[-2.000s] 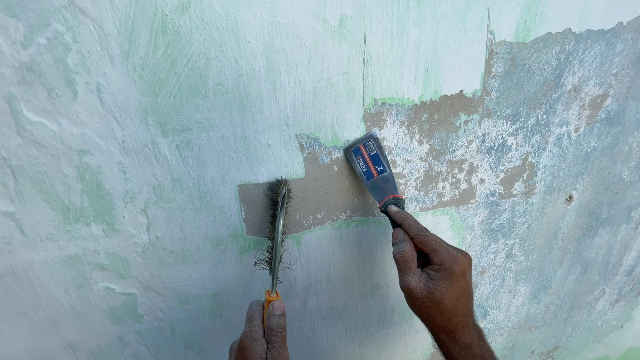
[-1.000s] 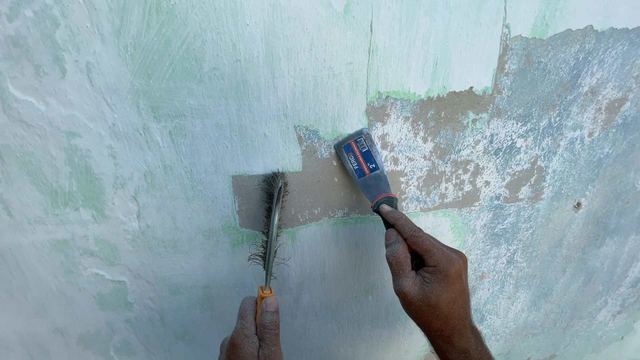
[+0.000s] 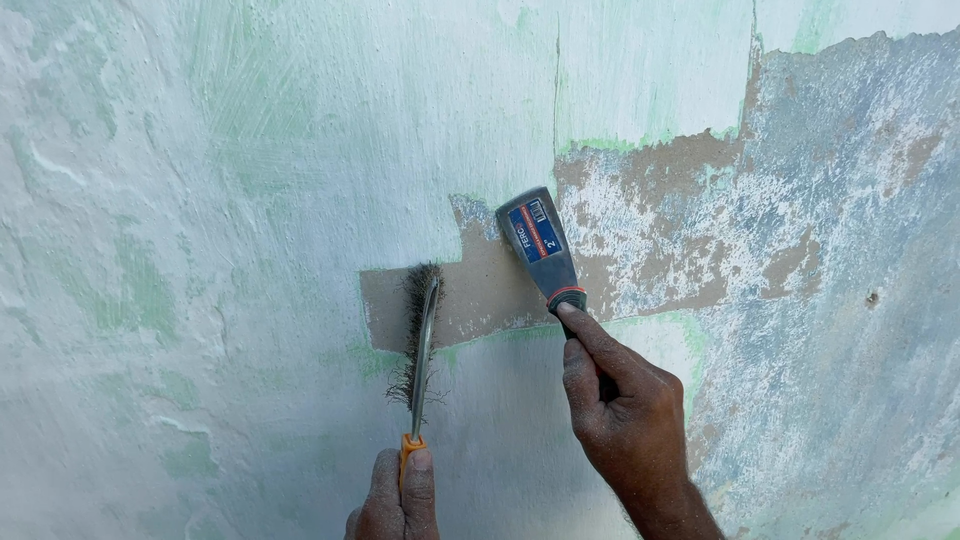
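My left hand [image 3: 397,495], dusty, grips the orange handle of a wire brush [image 3: 421,345] at the bottom centre. The brush stands nearly upright, its bent dark bristles facing left, over the left end of a bare grey-brown strip [image 3: 495,292] in the wall. To its right, my right hand [image 3: 630,405] holds a two-inch putty knife [image 3: 536,232] by its black handle with a red ring. The knife's blade tilts up and left, over the strip near the edge of the paint. Whether either tool touches the wall, I cannot tell.
Pale green and white paint [image 3: 300,150] covers the wall on the left and above, with uneven ridges at the far left. On the right is a scraped blue-grey and white area [image 3: 847,225] with a small hole [image 3: 871,300]. A thin vertical crack [image 3: 556,90] runs above the knife.
Both tools stay in my hands. The putty knife moved a little left along the strip, then back slightly right. The brush stays over the strip's left end.
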